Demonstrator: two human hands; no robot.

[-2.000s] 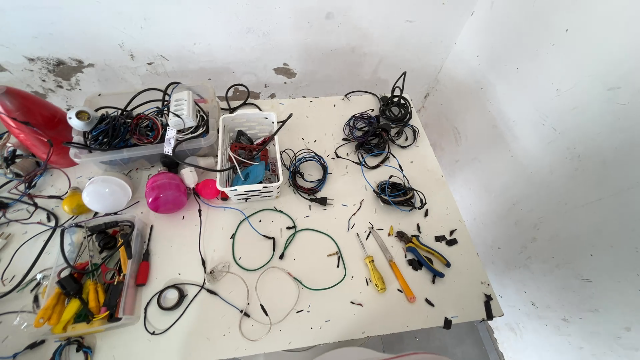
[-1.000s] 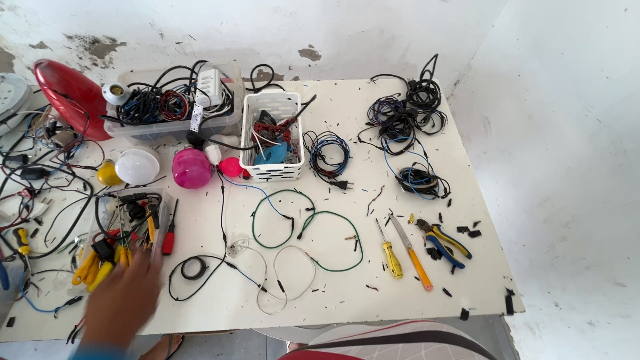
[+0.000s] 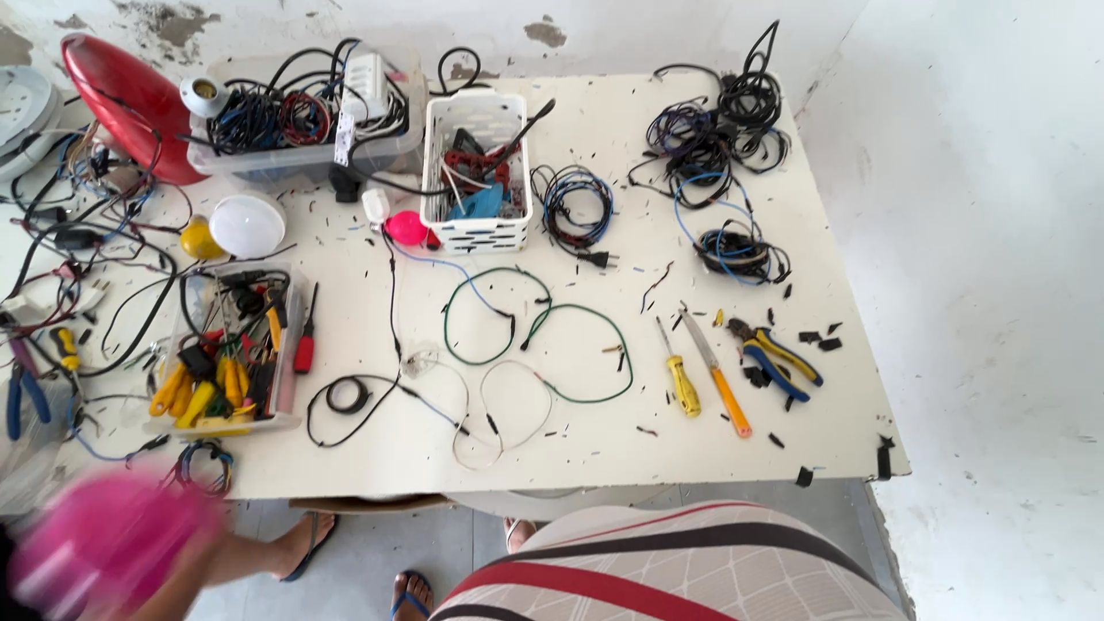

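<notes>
Neither my left hand nor my right hand is in view. At the lower left, another person's blurred hand holds a pink bulb [image 3: 116,539]. On the white table, a yellow-handled screwdriver [image 3: 683,386], a knife with an orange handle [image 3: 730,401] and blue-and-yellow pliers [image 3: 780,366] lie side by side. A green wire [image 3: 632,362] forms loops left of them, joined to a pale wire [image 3: 550,405]. A black wire [image 3: 394,302] runs up toward a small bright pink bulb [image 3: 405,228]. A red-handled screwdriver [image 3: 304,349] rests beside a clear tool box [image 3: 293,379].
A white basket [image 3: 474,235] and a clear cable bin [image 3: 259,164] stand at the back. Coiled cables [image 3: 578,207] and a larger cable tangle [image 3: 703,155] lie to the right. The table's front edge [image 3: 690,485] is near striped fabric [image 3: 621,586]. Feet show below.
The other person's hand, over the tool box a second ago, is now lower left with the pink bulb. That bulb lay by the bins in both earlier frames.
</notes>
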